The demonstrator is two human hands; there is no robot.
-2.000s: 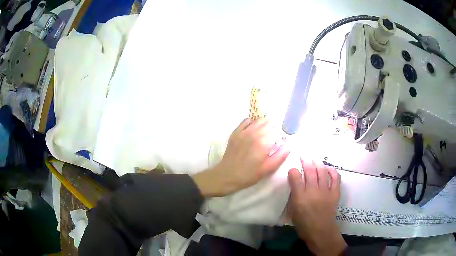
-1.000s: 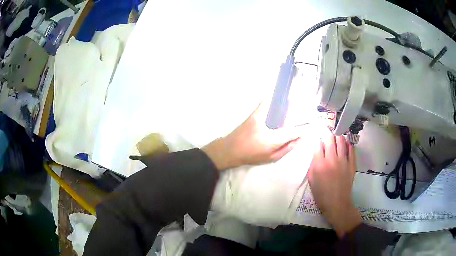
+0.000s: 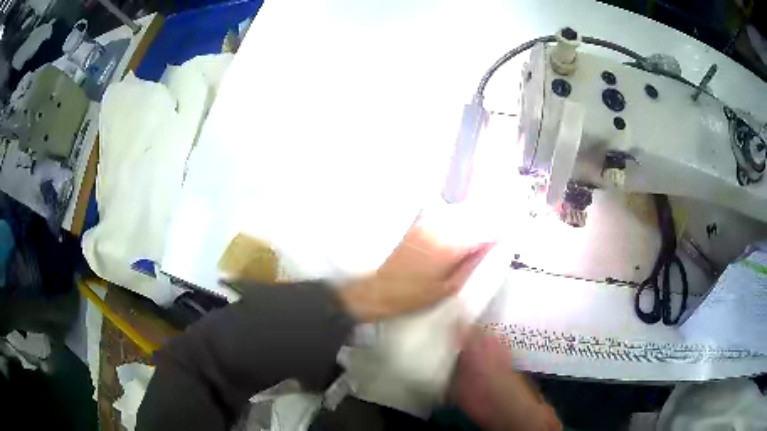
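Note:
A white fabric piece [image 3: 404, 358] lies over the front edge of the white table, in front of the sewing machine [image 3: 580, 126], and is blurred. My left hand [image 3: 412, 274] is on its upper part, left of the needle area, with fingertips near the glare. My right hand [image 3: 496, 383] is blurred at the fabric's right side, at the table's front edge. Its fingers seem to hold the fabric, but blur hides the grip. The needle and presser foot are lost in bright glare. A tan card [image 3: 250, 258] lies left of my left hand.
The lamp [image 3: 462, 156] hangs left of the machine head. Black scissors [image 3: 663, 286] and a printed sheet [image 3: 732, 303] lie at the right. More cream fabric [image 3: 139, 168] hangs at the left over a blue bin [image 3: 181, 46]. A yellow tube [image 3: 118, 316] is at lower left.
My right hand has moved from near the needle down and left to the table's front edge, and the fabric there has shifted and bunched. My left hand stays left of the needle area.

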